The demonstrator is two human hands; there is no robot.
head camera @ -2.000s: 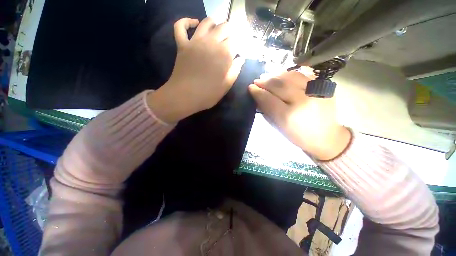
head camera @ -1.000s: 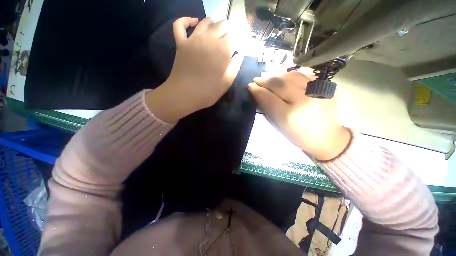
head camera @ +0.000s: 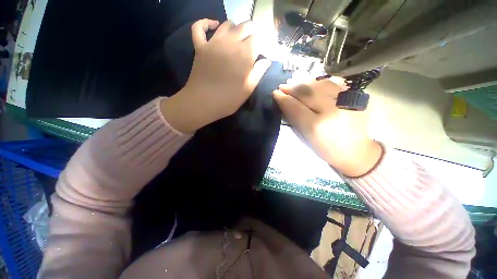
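Note:
A black fabric panel (head camera: 103, 60) lies over the left of the table and drapes down over the lap. My left hand (head camera: 220, 76) rests flat on it with spread fingers, left of the needle. My right hand (head camera: 327, 117) has thumb and fingertips together at the panel's right edge, just below the presser foot (head camera: 305, 62); whether it pinches the fabric is hard to see. Strong glare hides the needle point. The sewing machine head (head camera: 425, 49) stands above and to the right, with a black ribbed knob (head camera: 352, 100) beside my right hand.
The table's green edge (head camera: 310, 190) runs across in front of the lap. A blue plastic crate (head camera: 24, 190) stands at the lower left. Brown cardboard (head camera: 332, 240) with black strips lies below the table. A green panel (head camera: 479, 103) is on the machine at the right.
The machine parts and knob sit slightly further right and lower in the picture. Both hands hold nearly the same place. The fabric near the needle has shifted very slightly.

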